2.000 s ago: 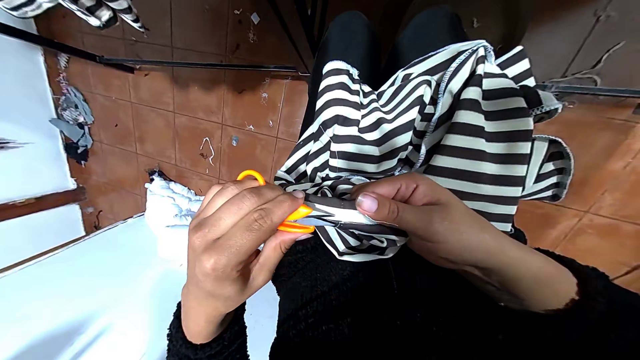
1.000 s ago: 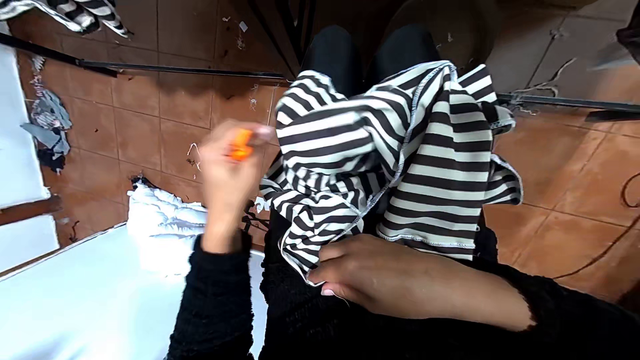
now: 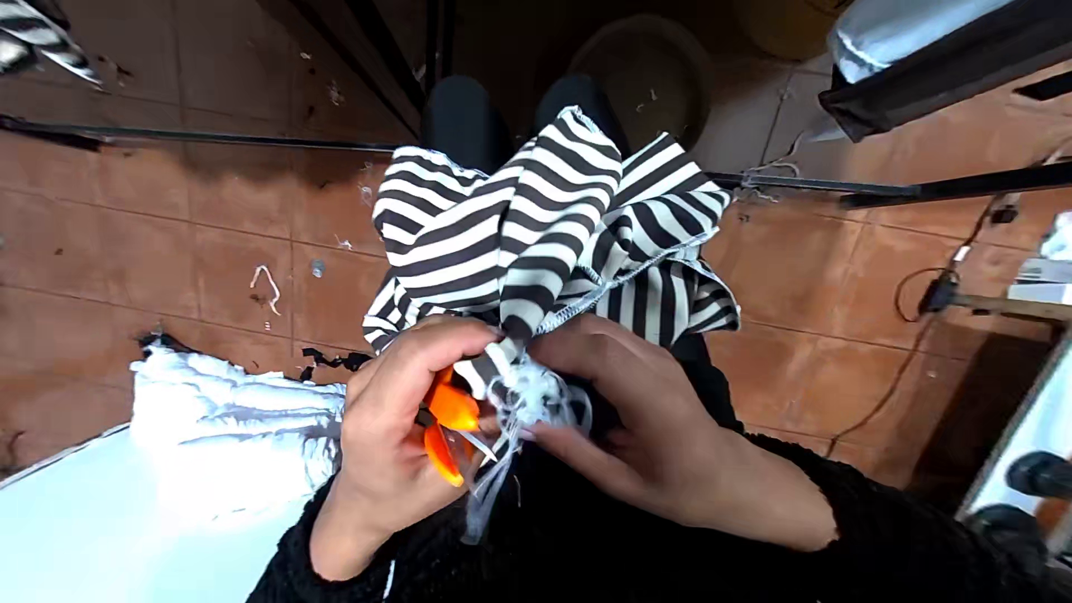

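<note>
A black-and-white striped fabric piece (image 3: 536,226) lies across my lap, bunched, with an overlocked seam running towards my hands. My left hand (image 3: 410,410) holds small orange-handled thread snips (image 3: 450,419) in its palm, and its thumb pinches the cloth's near edge. Between the hands hangs a tangle of loose white threads (image 3: 536,398), some trailing down over my black top. My right hand (image 3: 628,410) grips the seam end beside the tangle, with its thumb against the threads. The snips' blades are partly hidden by fingers and thread.
At the lower left is a white table (image 3: 75,536) with folded white quilted fabric (image 3: 234,419) on it. A dark metal bar (image 3: 251,141) crosses beyond my knees. Thread scraps lie on the tiled floor (image 3: 243,260). On the right are a cable (image 3: 888,394) and the edge of a machine table (image 3: 1026,419).
My left hand, a blur away from the cloth one second ago, is back at the fabric with the orange snips. The white thread tangle now shows between both hands. The view has shifted right.
</note>
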